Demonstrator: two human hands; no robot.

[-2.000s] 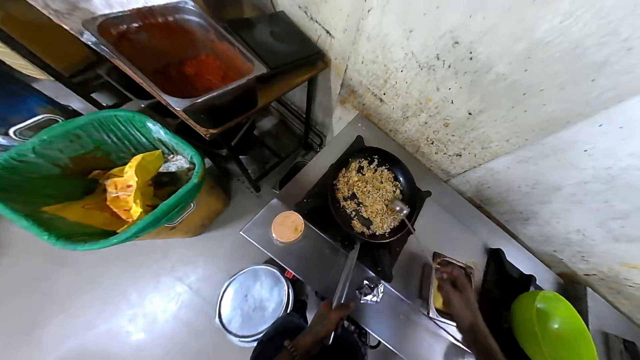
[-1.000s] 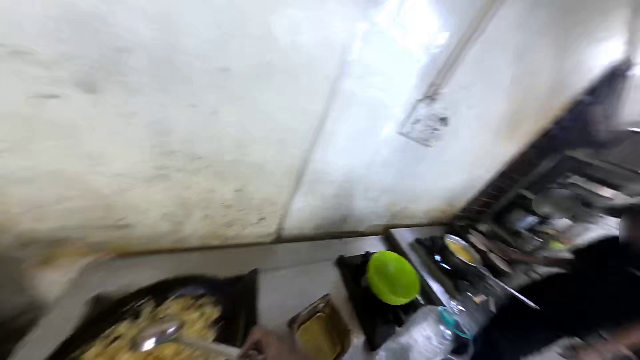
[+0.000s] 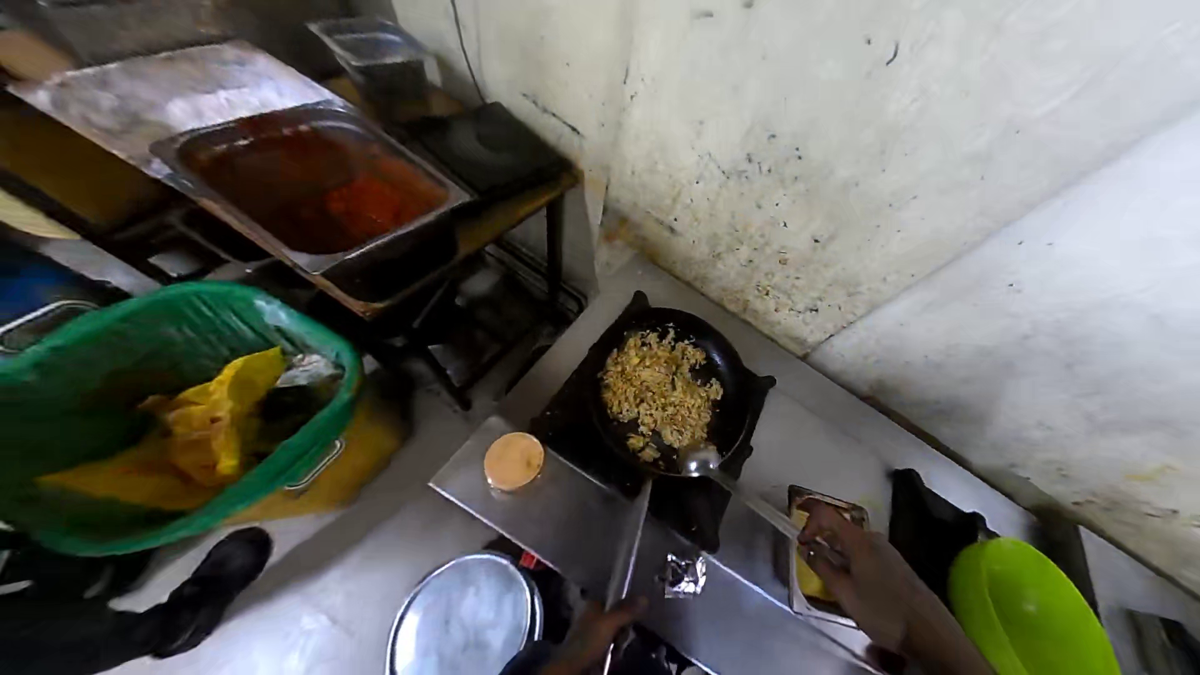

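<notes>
A black frying pan (image 3: pixel 727 361) sits on a stove burner, holding fried rice (image 3: pixel 661 389). At the bottom, my left hand (image 3: pixel 600 633) grips the pan's long metal handle (image 3: pixel 628 553). My right hand (image 3: pixel 848 562) holds a metal ladle (image 3: pixel 698 459), whose bowl rests at the pan's lower edge beside the rice. Below that hand, partly covered by it, is a rectangular metal container (image 3: pixel 825 609) with yellowish contents. A cup or jar with an orange-tan top (image 3: pixel 514 461) stands on the steel ledge left of the handle, and crumpled foil (image 3: pixel 684 575) lies right of it.
A green-lined bin (image 3: pixel 347 375) with yellow wrappers stands at left. Above it, a steel tray (image 3: pixel 450 192) of red sauce rests on a table. A round metal lid (image 3: pixel 466 619) is low in view. Lime-green bowl (image 3: pixel 1031 609) at right. Another person's shoe (image 3: pixel 225 572) shows beside the bin.
The view swung right along the wall and has come back to the pan. A person's leg and shoe now show below the bin, where bare floor showed two seconds ago.
</notes>
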